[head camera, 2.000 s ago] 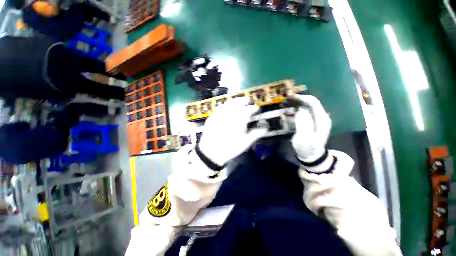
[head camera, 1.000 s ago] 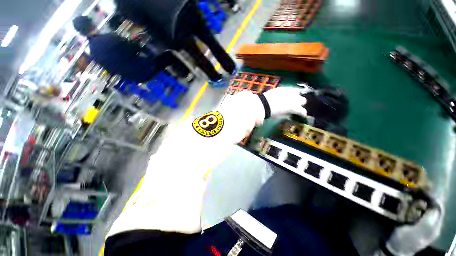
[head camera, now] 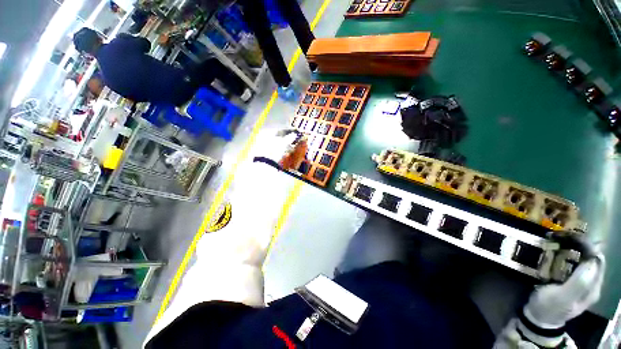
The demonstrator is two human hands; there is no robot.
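Observation:
The silver-white fixture base (head camera: 453, 226) lies slanted at the bench's near edge, with black parts in its six windows. My right hand (head camera: 568, 286), gloved, grips its right end. The brass-gold mating bar (head camera: 483, 189), with six cavities and a yellow edge, lies just beyond it. My left hand (head camera: 282, 146), gloved and blurred, is at the left edge of the orange-brown grid tray (head camera: 325, 176). An orange-brown patch shows by its fingertips; whether it holds anything is unclear. A pile of black parts (head camera: 434, 121) lies right of the tray.
Stacked orange-brown boards (head camera: 371, 54) lie behind the grid tray. Another grid tray (head camera: 378, 7) is at the top edge. A row of black blocks (head camera: 577, 73) stands at the far right. A person in dark clothes (head camera: 139, 71) and blue stools (head camera: 214, 112) are across the aisle.
My left hand went from the fixture to the black pile, then left to the grid tray's edge. My right hand stays at the fixture's right end. The view has swung left.

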